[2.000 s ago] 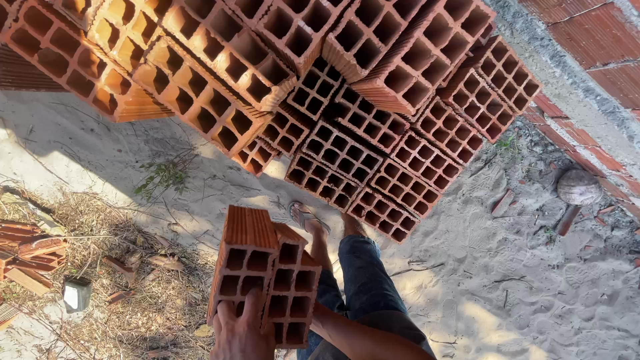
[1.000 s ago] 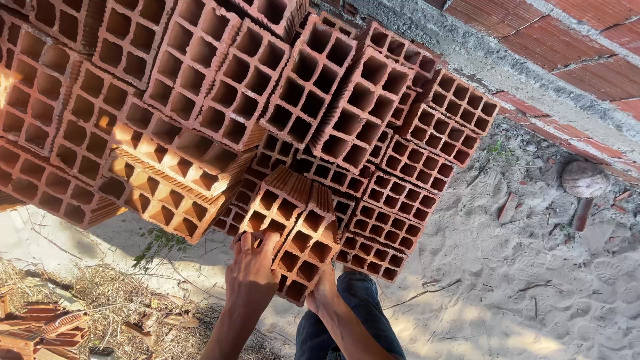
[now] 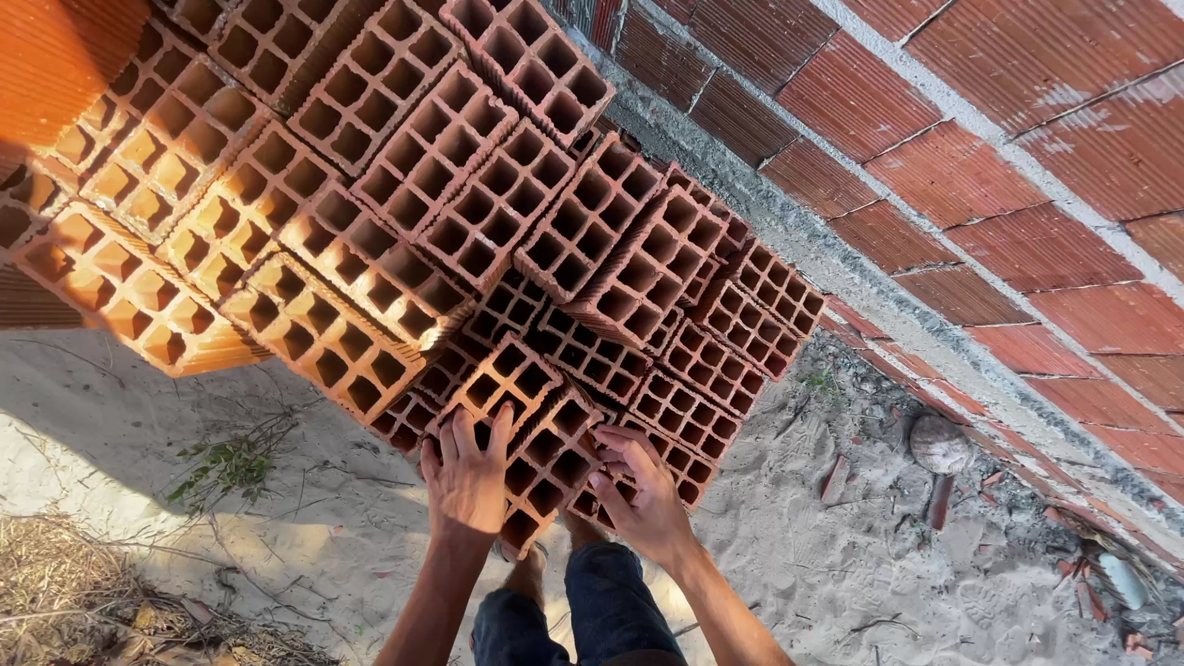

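Note:
Two hollow clay bricks lie side by side on the near edge of a stack of the same bricks, cells facing up. My left hand (image 3: 470, 472) rests on the left hollow brick (image 3: 507, 379), its fingertips over the cells. At the right hollow brick (image 3: 550, 462), my right hand (image 3: 640, 490) has its fingers bent beside the upper right edge, thumb and fingers apart; whether it touches the brick is unclear. Behind them rises the higher part of the brick stack (image 3: 407, 166), and lower bricks (image 3: 689, 407) spread to the right.
A brick wall (image 3: 925, 166) with a mortar ledge runs along the right. Sand (image 3: 814, 573) with brick shards and a rounded object (image 3: 941, 444) lies below it. Dry grass (image 3: 74, 592) and a small green plant (image 3: 231, 467) are at the left. My legs stand close to the stack.
Two seconds ago the two bricks were with my hands, away from the stack near my legs. They now lie on the stack's near edge, and my right hand has come to their right side.

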